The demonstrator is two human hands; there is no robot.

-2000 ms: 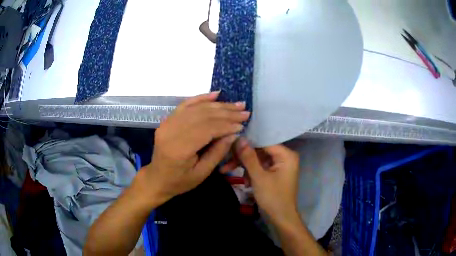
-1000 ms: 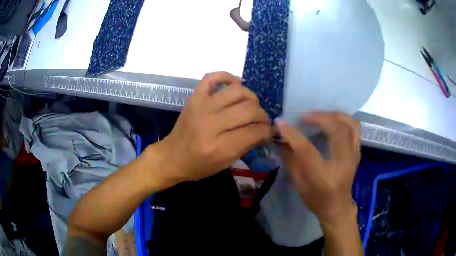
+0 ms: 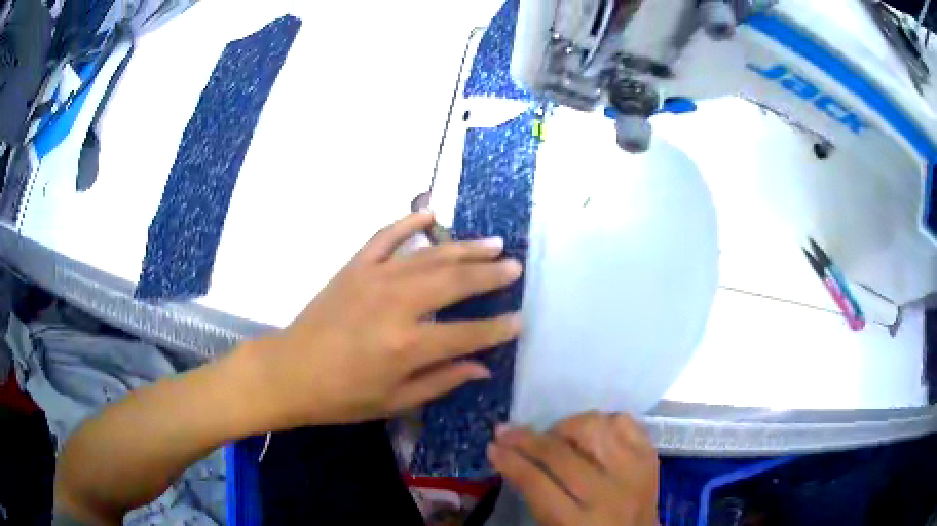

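A dark blue speckled strip (image 3: pixel 493 195) lies lengthwise under the white sewing machine head (image 3: pixel 853 77), along the straight edge of a pale grey rounded panel (image 3: pixel 627 277). The strip's top end passes the presser foot area. My left hand (image 3: pixel 411 318) lies spread, palm down, on the strip, fingertips at the seam edge. My right hand (image 3: pixel 581 462) is at the panel's lower end by the table edge, thumb and fingers pinching the panel near the seam; its lower part is cut off by the frame. The strip's lower end hangs past the table edge.
A spare dark blue strip (image 3: pixel 211 164) lies left on the white table. Thread snips (image 3: pixel 834 285) lie at the right. A ruler-marked edge (image 3: pixel 760 434) runs along the front. Light grey cloth (image 3: pixel 87 385) is heaped below left; a blue crate (image 3: pixel 740 488) is below right.
The view has shifted and now shows the machine head. My left hand has flattened out on the strip. My right hand sits lower along the panel edge.
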